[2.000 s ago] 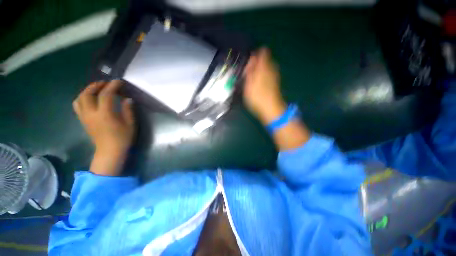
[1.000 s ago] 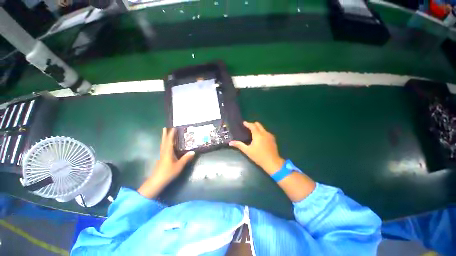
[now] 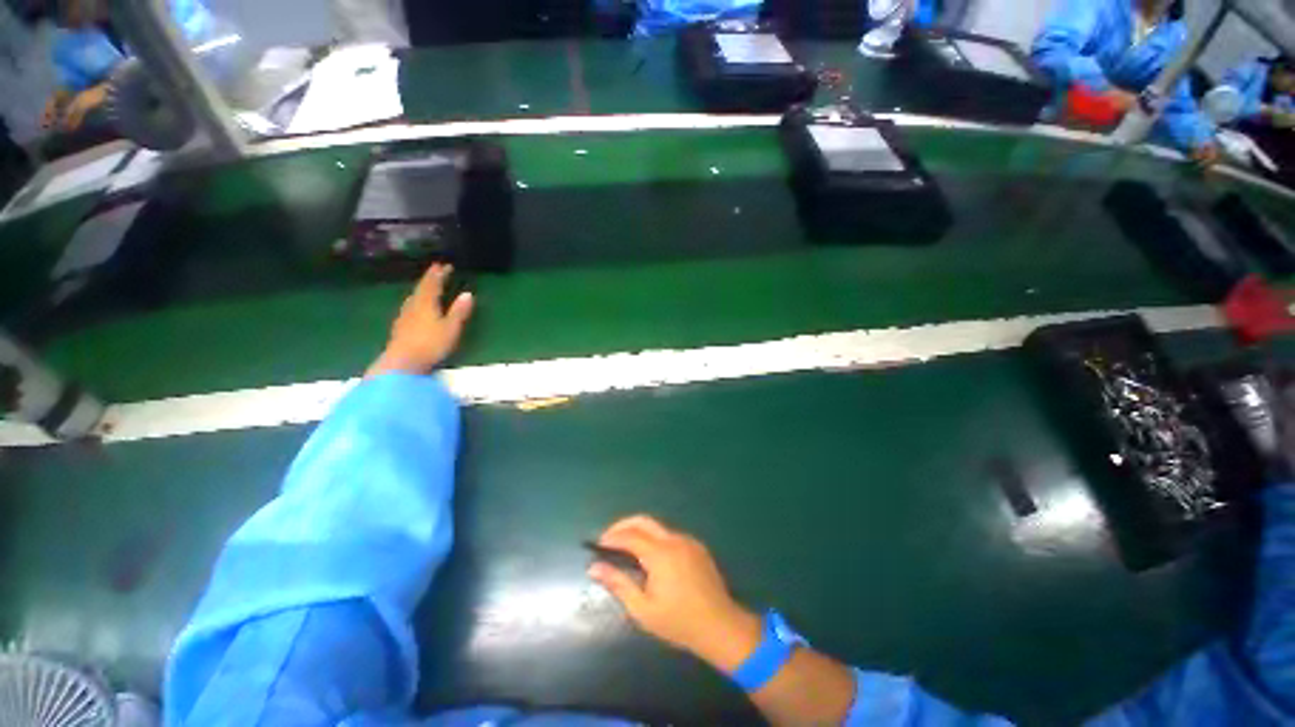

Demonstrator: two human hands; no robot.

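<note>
An opened tablet unit (image 3: 409,199) in a black tray lies on the green conveyor lane, with a silver panel and a strip of small components. My left hand (image 3: 425,324) reaches out over the lane, its fingertips at the tray's near edge; whether they touch it I cannot tell. My right hand (image 3: 670,582) is over the dark-green bench, its thumb and fingers closed on a thin black tool (image 3: 614,557). A blue band is on my right wrist.
Another unit (image 3: 859,154) lies on the conveyor; further trays stand beyond. A black parts bin (image 3: 1136,433) with shiny pieces is at right. A white fan (image 3: 54,693) is at lower left. A white strip (image 3: 682,364) edges the lane. People in blue smocks are at the far side.
The tablet unit is away from the bench and on the conveyor lane. My left hand has reached forward; my right hand has let go of the unit and shows the black tool. The view has tilted up.
</note>
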